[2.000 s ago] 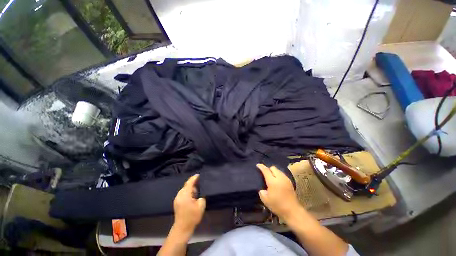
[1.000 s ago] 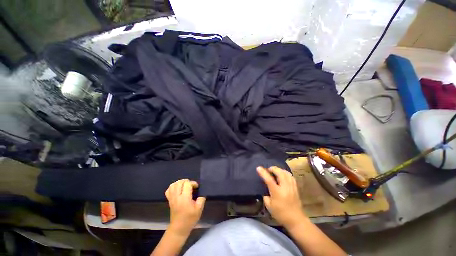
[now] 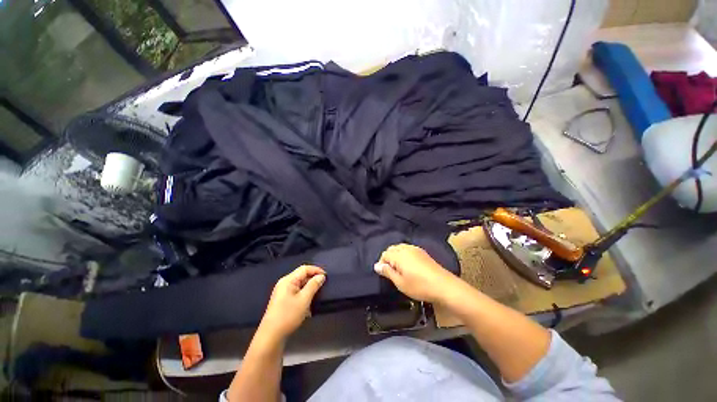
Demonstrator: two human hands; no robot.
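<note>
A dark garment panel [image 3: 346,263] lies over the right part of the narrow black sleeve board [image 3: 173,305]. My left hand [image 3: 296,296] pinches the panel's front edge between thumb and fingers. My right hand [image 3: 405,271] pinches the cloth further right, its fingertips on the panel. The part of the cloth under my fingers is hidden. The iron [image 3: 531,250], with an orange-brown handle, rests on a tan cardboard-like pad [image 3: 479,271] to the right of my right hand, and I am not touching it.
A large dark garment pile [image 3: 346,149] lies behind the board. A fan [image 3: 120,171] stands at the back left. A red-orange object [image 3: 190,351] is below the board. At right are a wire triangle [image 3: 590,130], a blue block [image 3: 631,86], dark red cloth [image 3: 685,93] and a white padded form [image 3: 682,157].
My right hand has moved left and slightly up, closer to my left hand. Both hands now pinch the cloth, and the panel on the board is less flat than a second ago.
</note>
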